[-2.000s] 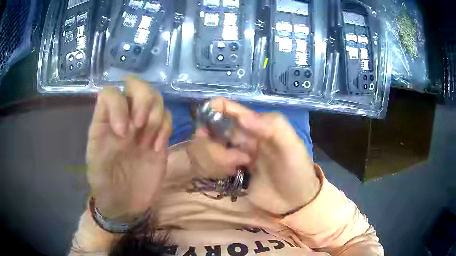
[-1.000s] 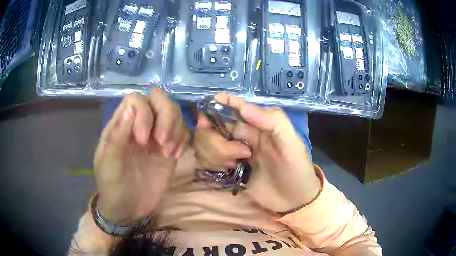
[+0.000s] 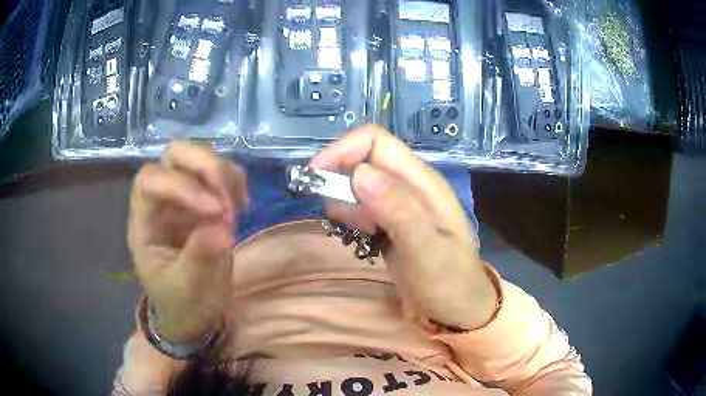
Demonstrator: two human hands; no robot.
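My right hand (image 3: 422,232) holds shiny metal nail clippers (image 3: 323,184) between thumb and fingers, with the jaws pointing left toward my other hand. A key ring with keys (image 3: 356,240) hangs below the fingers of that hand. My left hand (image 3: 186,232) is raised over the lap, left of the clippers and apart from them. Its fingers are curled inward and blurred, with the thumb near the fingertips. I see nothing held in it, but the blur hides whether the fingertips touch.
A clear blister tray (image 3: 310,148) lies ahead with several dark device housings (image 3: 430,69) in its pockets. A clear bag with small yellowish parts (image 3: 617,46) lies at the right. A brown cardboard box (image 3: 611,201) stands below right. A dark meshed stack is at far left.
My left hand has moved left, away from the clippers, and its fingers have curled more. The clippers have turned, showing a bright flat lever. The tray appears shifted slightly left in view.
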